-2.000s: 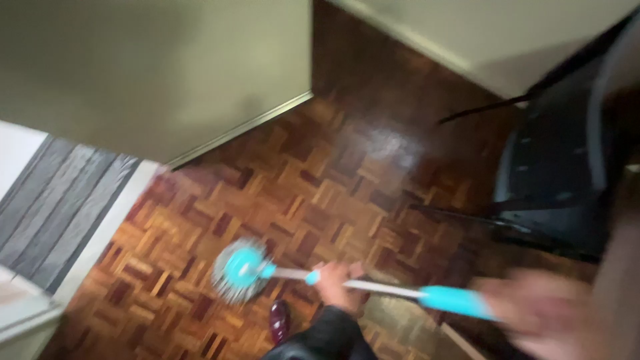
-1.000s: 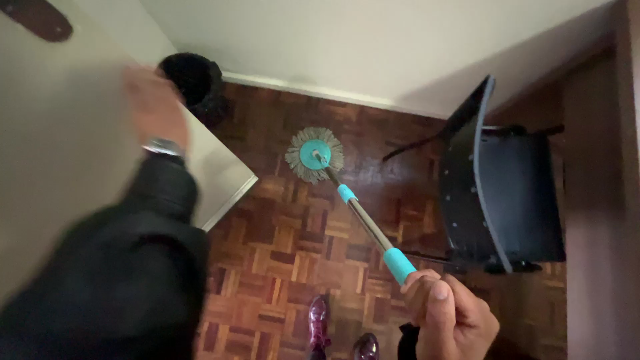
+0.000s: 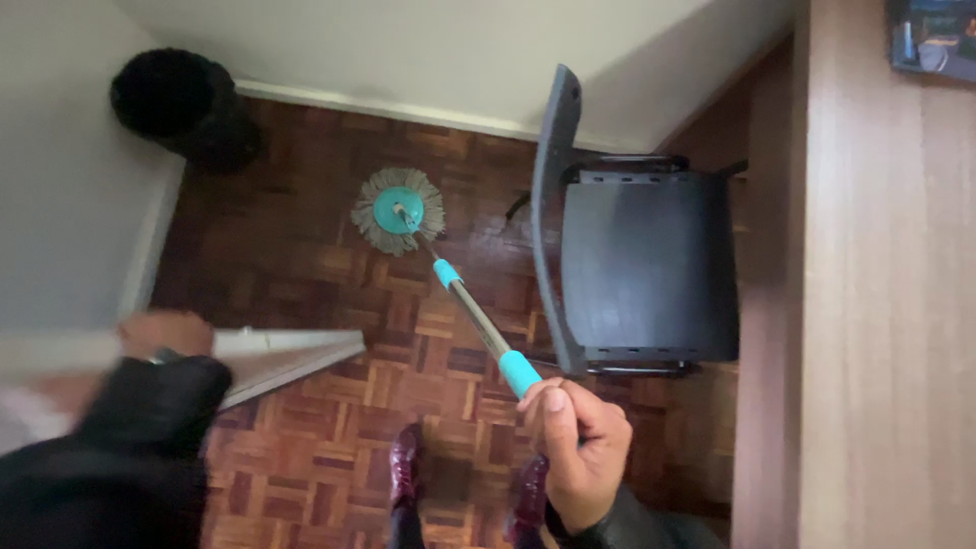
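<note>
My right hand (image 3: 579, 446) is closed around the turquoise grip near the upper end of a mop handle (image 3: 480, 316). The round mop head (image 3: 398, 210), a turquoise disc ringed with grey strands, rests on the parquet floor between a black bin and a dark chair. My left hand (image 3: 165, 334), blurred and with a watch at its wrist, is at the edge of a pale door (image 3: 293, 354). Its fingers are unclear, so its hold on the door cannot be told.
A black bin (image 3: 179, 107) stands in the corner at upper left. The dark chair (image 3: 648, 267) stands right of the mop, beside a wooden desk (image 3: 888, 305). A white skirting board (image 3: 396, 114) runs along the wall. Dark red shoes (image 3: 406, 465) are on the parquet below.
My left hand has left the mop handle, where it was two seconds ago, and moved to the door. The door has swung, showing more floor near the bin. My right hand still holds the mop.
</note>
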